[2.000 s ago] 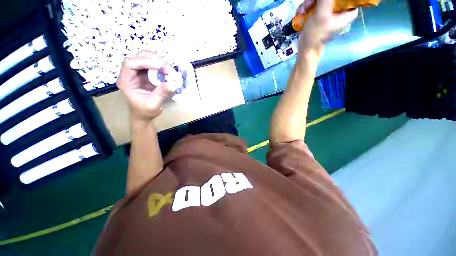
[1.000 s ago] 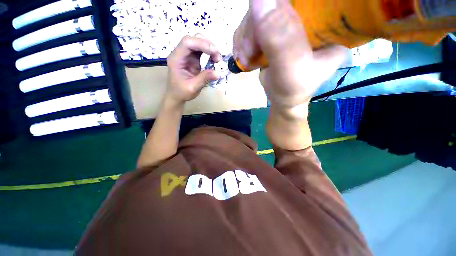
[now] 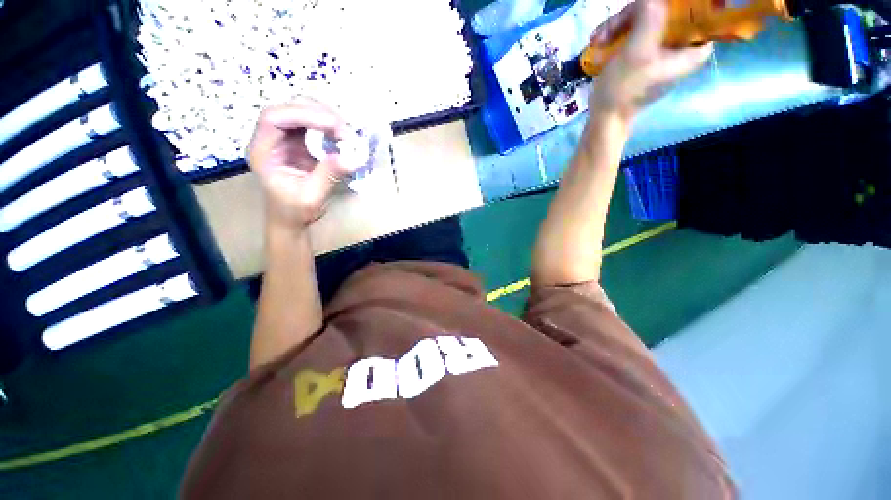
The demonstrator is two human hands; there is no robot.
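My left hand holds a small white part in its fingertips above the tan cardboard sheet. My right hand is closed around the orange electric screwdriver at the upper right. The screwdriver's dark nose points left, over the screw box with its dark mechanism. Whether the tip touches the box cannot be told. No screw can be made out.
The parts tray, heaped with small white parts, is straight ahead. A black slotted tray with several white tubes is at left. The screw box sits in a blue tray. A clear plastic bag lies behind it.
Since one second ago, my right hand has moved the screwdriver from the white part away to the screw box. My left hand still holds the part. The view has shifted.
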